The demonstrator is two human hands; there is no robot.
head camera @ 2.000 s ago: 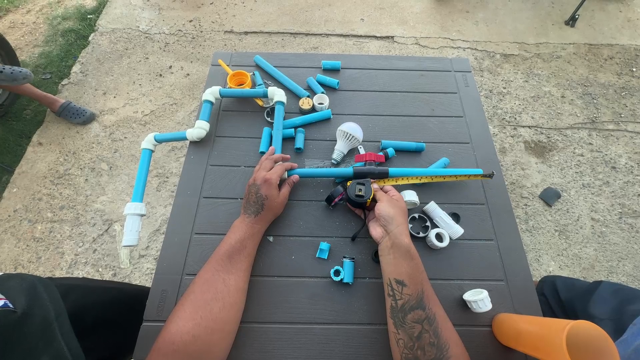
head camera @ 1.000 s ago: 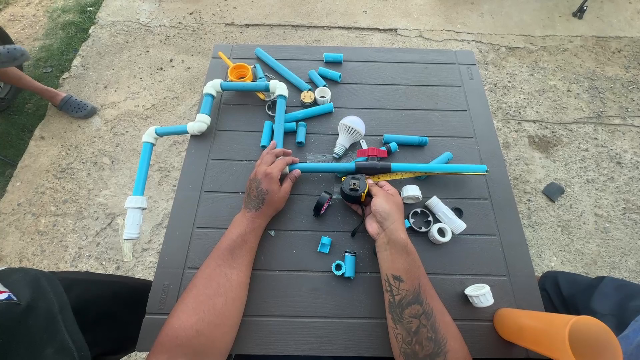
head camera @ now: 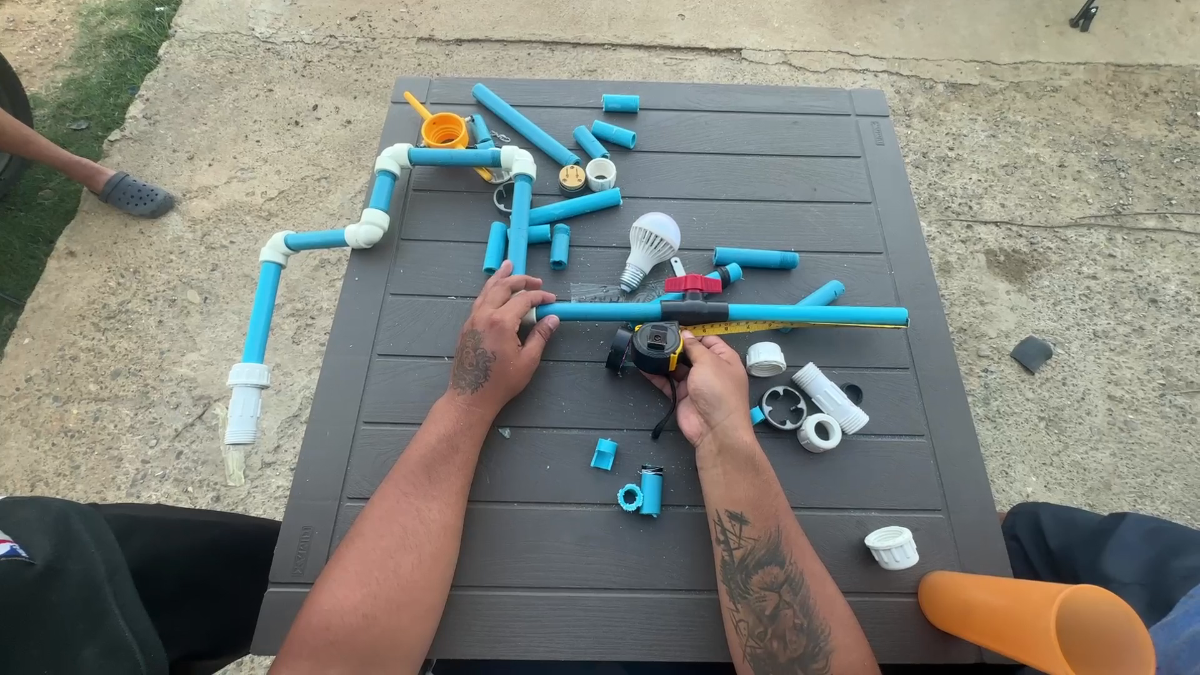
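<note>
My left hand (head camera: 500, 339) grips the joint where the blue PVC pipe assembly (head camera: 520, 225) with white elbows turns into a straight run to the right. That run carries a black ball valve (head camera: 695, 309) with a red handle. In my right hand (head camera: 708, 382) is a black and yellow tape measure (head camera: 658, 348). Its yellow blade (head camera: 778, 327) lies along the near side of the blue pipe right of the valve (head camera: 816, 315) and reaches that pipe's right end. The assembly's far left part hangs out past the table edge, ending in a white threaded fitting (head camera: 246, 403).
The slatted table (head camera: 581, 572) holds cut blue pipe pieces (head camera: 756, 258), a white light bulb (head camera: 652, 246), an orange ring fitting (head camera: 444, 130), white fittings (head camera: 830, 397) and a roll of black tape (head camera: 619, 349). An orange tube (head camera: 994, 609) lies at the near right corner. People's legs are on both sides.
The tape blade, angled below the pipe's right end a second ago, now lies closer along the pipe. My left hand stays at the joint.
</note>
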